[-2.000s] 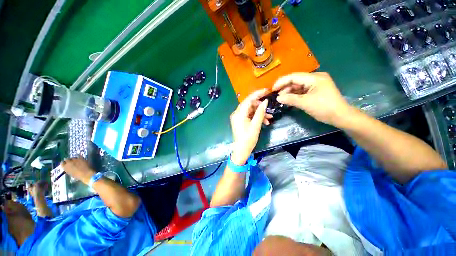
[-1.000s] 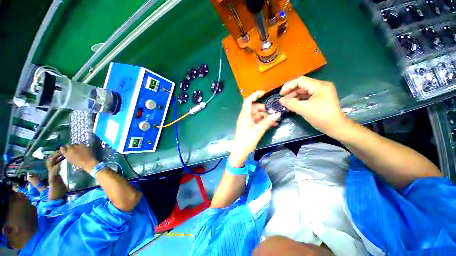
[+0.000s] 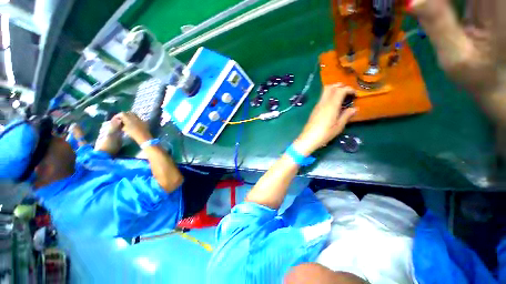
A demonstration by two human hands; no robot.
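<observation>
My left hand [image 3: 327, 119] is at the front of the orange press base [image 3: 408, 102], its fingertips closed on a small dark round part [image 3: 348, 100] just in front of the nest [image 3: 369, 83]. Another round black part [image 3: 350, 143] lies loose on the bench near its edge. The plunger [image 3: 376, 52] stands over the nest. My right hand [image 3: 458, 47] is raised at the upper right, large, blurred and partly cut off by the top edge. Its fingers are on the red press handle [image 3: 410, 5], of which only a bit shows.
Left of the press lie several loose black parts [image 3: 273, 104], with a white connector [image 3: 270, 115] on a yellowish line. Further left is the blue controller box [image 3: 208, 100] with a clear cylinder [image 3: 158, 64]. A person in a blue smock [image 3: 119, 191] works at the left. A red stool [image 3: 213, 205] stands below.
The view has swung right-to-left, so the trays have left the picture. My hands have parted: the left moved to the press base, the right up to the handle. One disc now lies on the bench.
</observation>
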